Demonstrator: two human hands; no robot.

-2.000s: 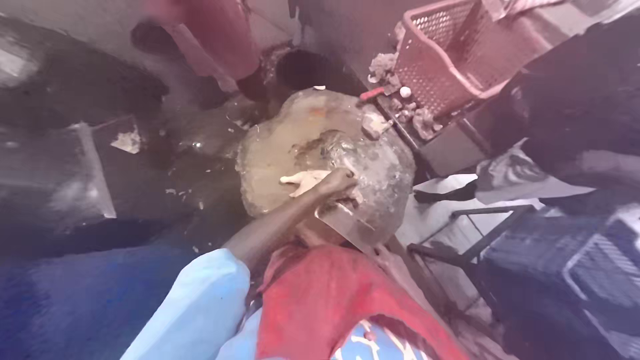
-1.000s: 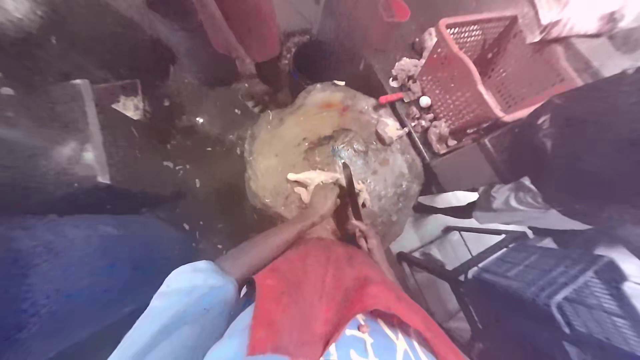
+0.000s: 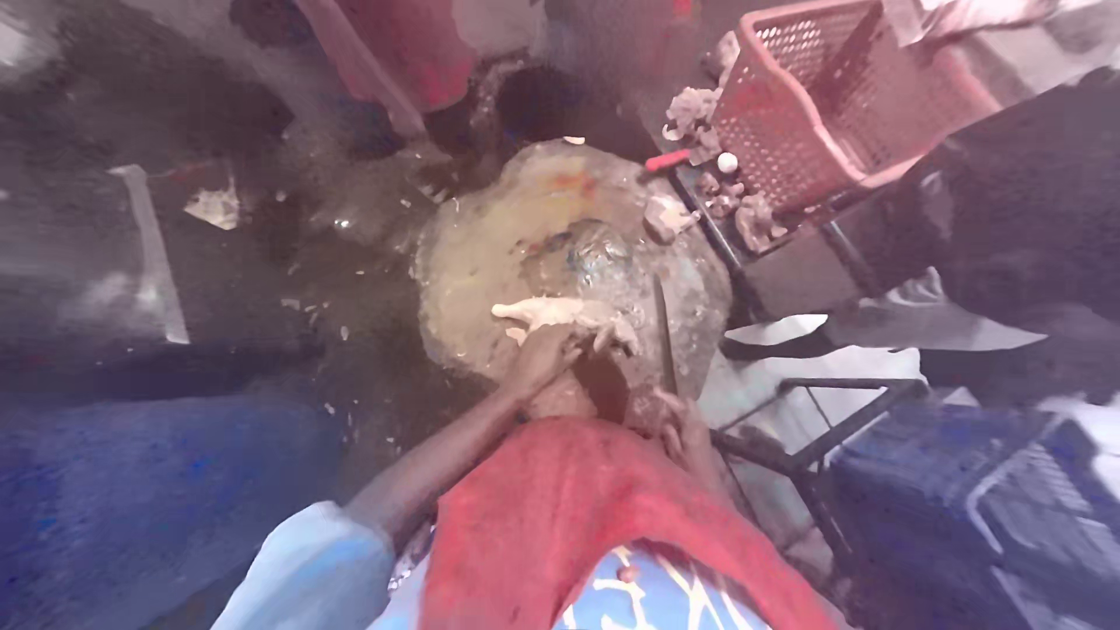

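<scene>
A large round chopping block (image 3: 490,254), wet and worn, stands in front of me. Across its near part lies a pale piece of raw poultry (image 3: 551,311). My left hand (image 3: 556,350) is on the near side of this meat, its fingers closed on it. Lower right, near the block's edge, my right hand (image 3: 682,424) grips a cleaver (image 3: 663,332), whose dark blade points away from me. The cleaver's handle is hidden in the hand. A smaller meat piece (image 3: 668,217) rests at the block's right rim.
A red plastic crate (image 3: 770,131) stands at the upper right, with meat scraps (image 3: 693,112) beside it. A red-handled tool (image 3: 668,160) lies near the block's far right edge. A dark metal frame (image 3: 822,429) and a blue crate (image 3: 1032,490) are at the right.
Two seconds ago a broad blade lay low over the block's near edge; now it stands edge-on, pointing away. My left hand stays by the meat.
</scene>
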